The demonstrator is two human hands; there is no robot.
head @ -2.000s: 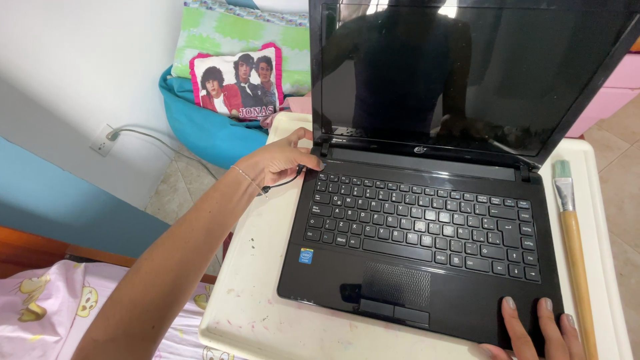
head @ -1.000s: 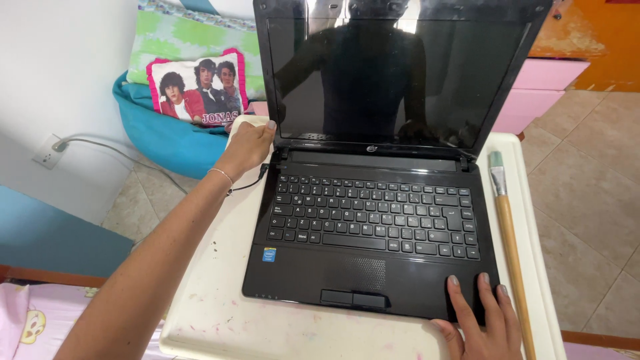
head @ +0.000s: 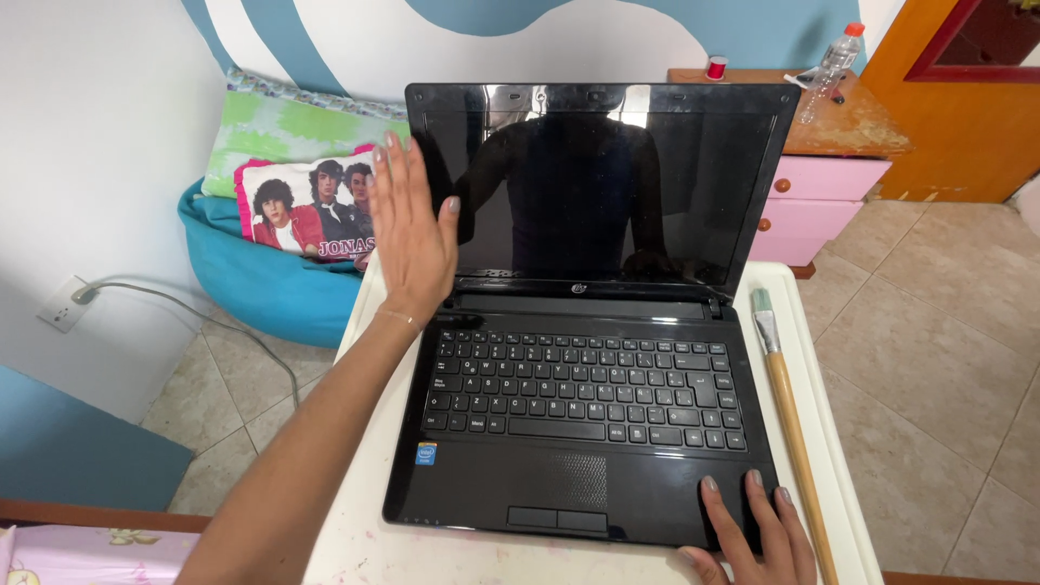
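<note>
A black laptop (head: 577,390) stands opened on a white table (head: 349,520), its screen (head: 601,195) dark and reflecting a person. My left hand (head: 414,219) is at the left edge of the screen, palm flat, fingers pointing up and thumb over the bezel; it holds nothing. My right hand (head: 760,536) rests with spread fingers on the right front corner of the palm rest. To the right of the laptop lies a paintbrush (head: 784,406) with a wooden handle and greenish bristles. The cable seen earlier at the laptop's left side is hidden by my left arm.
Behind on the left, a printed pillow (head: 309,203) and a green pillow (head: 284,130) lie on a teal cushion (head: 260,284). A cable plug sits in a wall outlet (head: 69,305). Behind on the right, a pink drawer unit (head: 812,183) carries a plastic bottle (head: 829,69) and a red thread spool (head: 716,67).
My left hand has moved from the laptop's hinge corner up to the left edge of the screen. My right hand stays on the palm rest. The view has tilted up.
</note>
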